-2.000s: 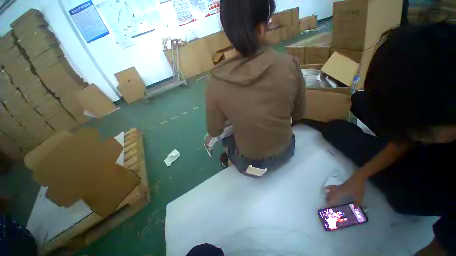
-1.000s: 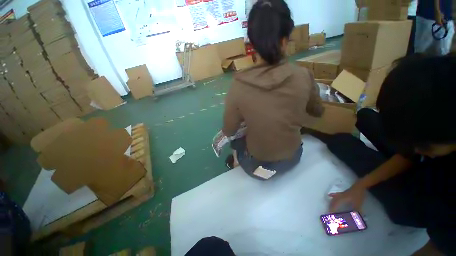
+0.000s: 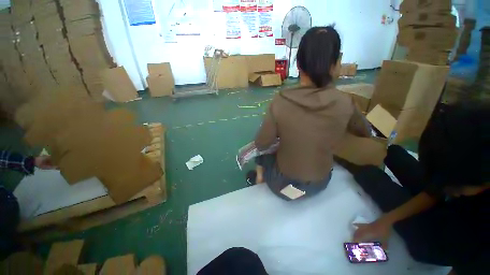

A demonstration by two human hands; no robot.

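Neither of my hands is in view. My dark knee (image 3: 233, 262) shows at the bottom edge, in front of the large white sheet (image 3: 225, 225). Part of some brown die-cut box blanks (image 3: 115, 265) shows on the floor at the bottom left, with rounded flaps. At the left, a large brown die-cut blank (image 3: 102, 145) is tilted up over a wooden pallet (image 3: 157, 185) with a white sheet on it. A hand with a checked sleeve (image 3: 45, 161) is at that blank's left edge.
A person in a brown hooded top (image 3: 314, 131) sits with their back to me. At the right, a person in black bends over a lit phone (image 3: 366, 252). Cartons (image 3: 408, 91) stand behind them, flat cardboard stacks (image 3: 51, 51) at the left, a fan (image 3: 296, 27) by the wall.
The view has tilted up and turned right. The large blank over the pallet has been raised, and the checked-sleeve hand now shows beside it. More floor blanks show at the bottom left.
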